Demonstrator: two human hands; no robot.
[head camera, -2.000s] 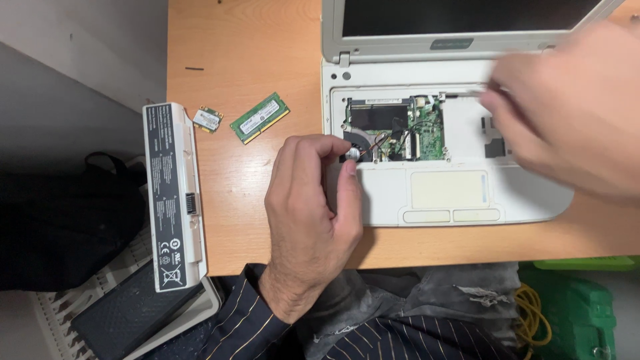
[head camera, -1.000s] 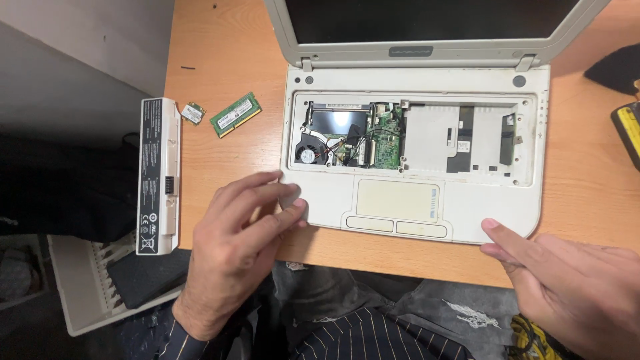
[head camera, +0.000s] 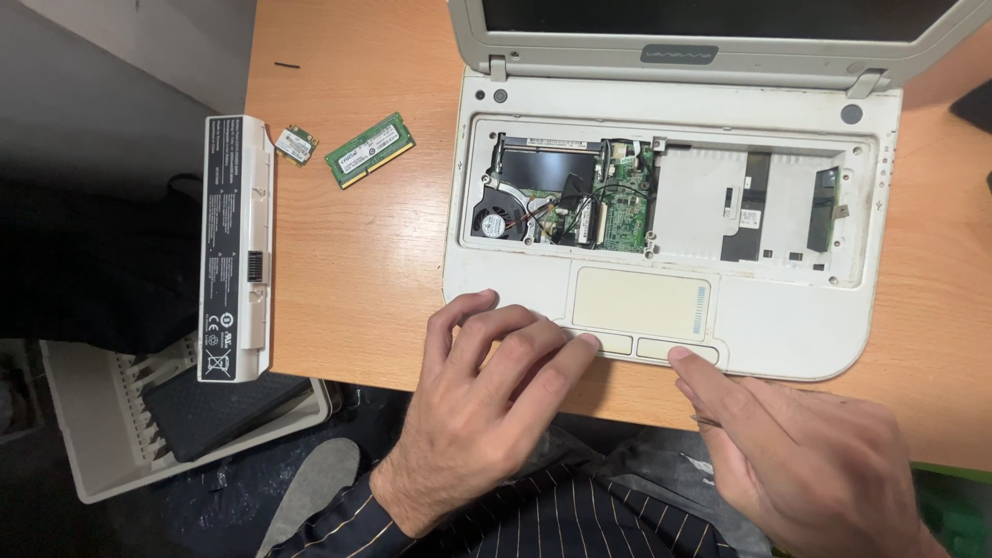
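Observation:
A white laptop (head camera: 798, 325) lies on the desk with its screen raised and its keyboard bay uncovered. Inside the bay show a cooling fan (head camera: 497, 219), a green circuit board (head camera: 629, 209) and thin cables. My left hand (head camera: 496, 387) rests, fingers spread, on the front edge by the left touchpad button (head camera: 612, 341). The index finger of my right hand (head camera: 790, 442) touches the right touchpad button (head camera: 659, 349). A thin metal tool tip (head camera: 705, 421) sticks out from under that hand's curled fingers; the rest of it is hidden.
Left of the laptop lie a green memory module (head camera: 370, 149), a small wireless card (head camera: 296, 145) and a white and black battery pack (head camera: 235, 256) at the desk's left edge. Below that edge is a white plastic tray (head camera: 85, 457) holding a black object. A dark object (head camera: 973, 105) sits at far right.
Two seconds ago both hands were over the open bay, the left near the fan. Now both are at the front edge. Since one second ago, the right hand has moved left to the touchpad buttons.

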